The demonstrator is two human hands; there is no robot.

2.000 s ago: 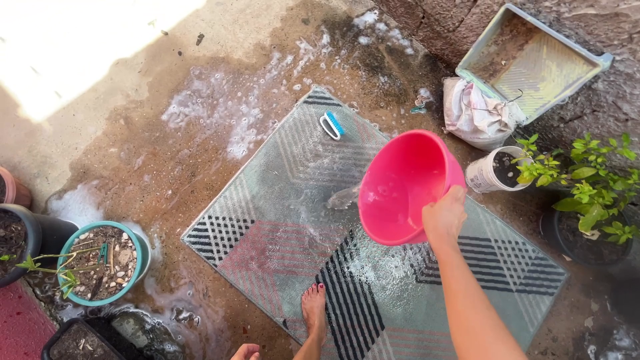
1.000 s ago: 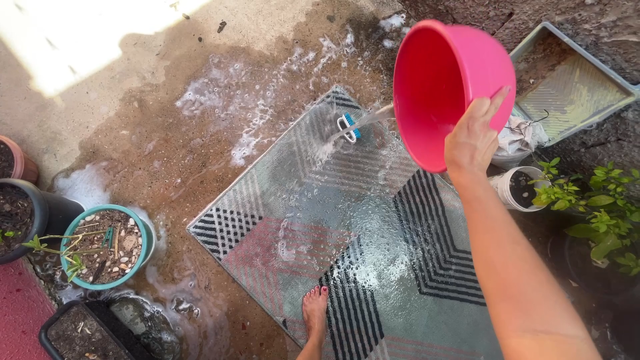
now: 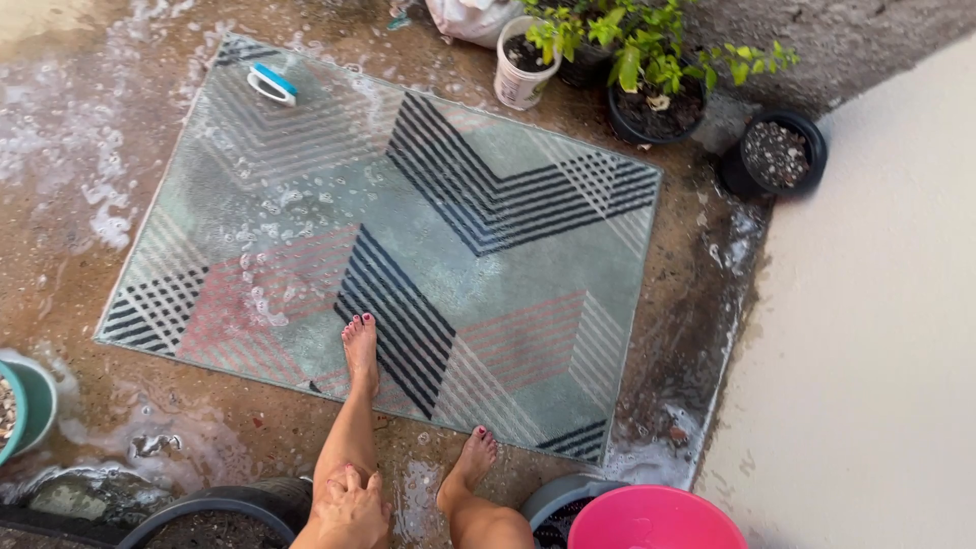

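My left hand (image 3: 352,506) rests on my left leg near the bottom edge, fingers spread, holding nothing. My right hand is out of view. At the bottom right, the pink plastic bowl (image 3: 656,521) sits partly over a grey container (image 3: 568,492), cut off by the frame edge. A wet patterned rug (image 3: 427,252) in grey-green, pink, white and black lies on the ground with suds on it. The scrub brush (image 3: 272,84), white with a blue side, lies near the rug's upper left corner. One bare foot stands on the rug, the other just off its lower edge.
Potted plants (image 3: 659,99), a white bucket of soil (image 3: 524,65) and a black pot (image 3: 776,152) line the far side. A pale wall (image 3: 862,305) rises at right. A teal pot (image 3: 29,408) and a dark pot (image 3: 221,511) stand at lower left. Suds cover the wet ground.
The pink bowl, earlier held up and pouring water over the rug, is now low at the bottom right. My right hand has left the view. The view has swung to the right.
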